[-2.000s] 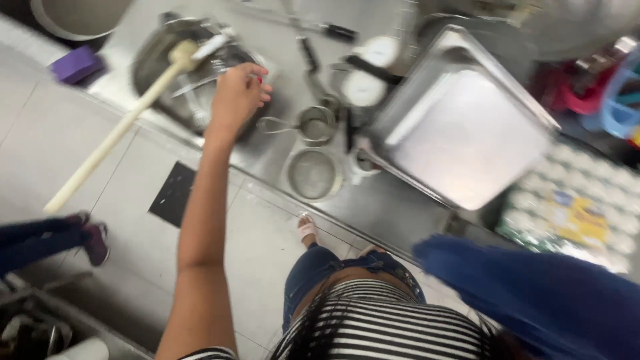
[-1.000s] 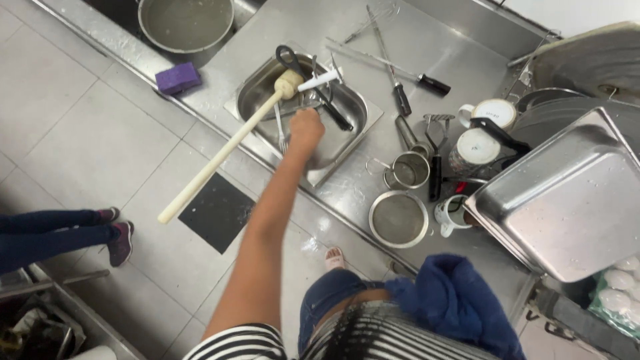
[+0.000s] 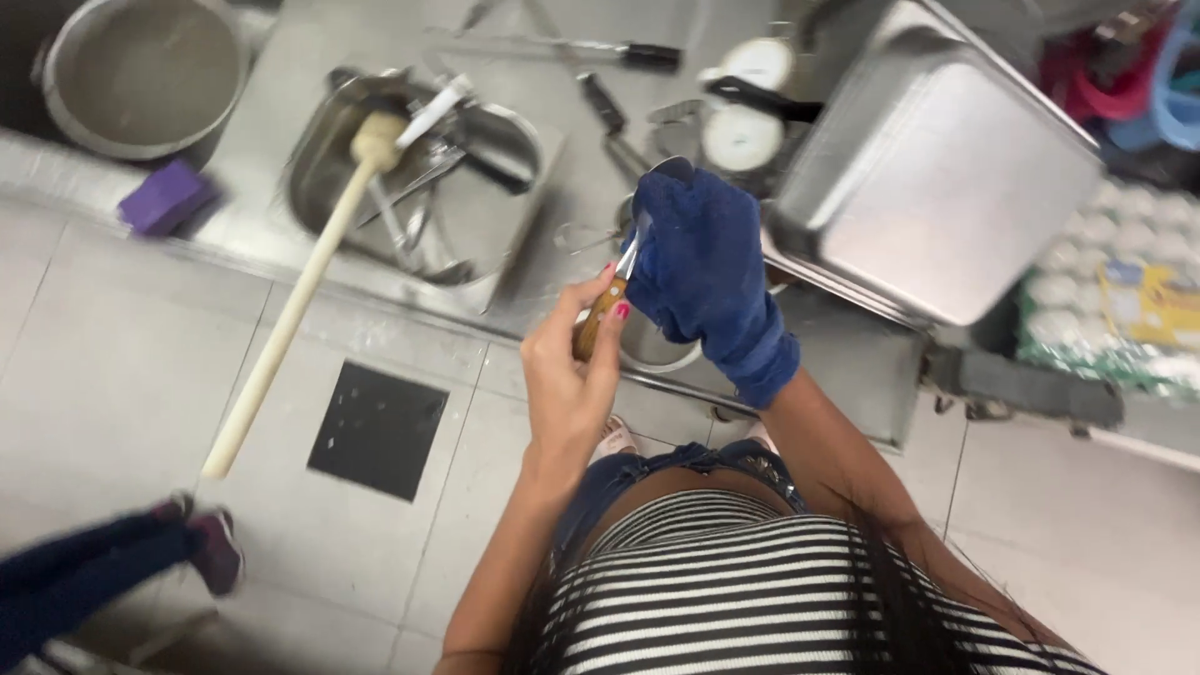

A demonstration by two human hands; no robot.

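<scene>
My left hand grips the wooden handle of a metal utensil, its head partly hidden by cloth. A blue cloth is wrapped over my right hand, and the cloth presses against the utensil's metal part. To the left, a steel pan set on the counter holds several metal utensils and a black-handled one. A long pale stick with a knobbed head leans across that pan's rim and juts out over the floor. Behind my hands, a strainer or bowl shows only in part.
A large pot and a purple sponge are at the left. Knives or sharpening rods lie at the back. Cups, an upturned steel tray and wrapped eggs are on the right. Another person's legs show at lower left.
My left hand has left the utensil pan and now holds a wooden-handled utensil in front of me. The blue cloth has come up from near my waist to meet it.
</scene>
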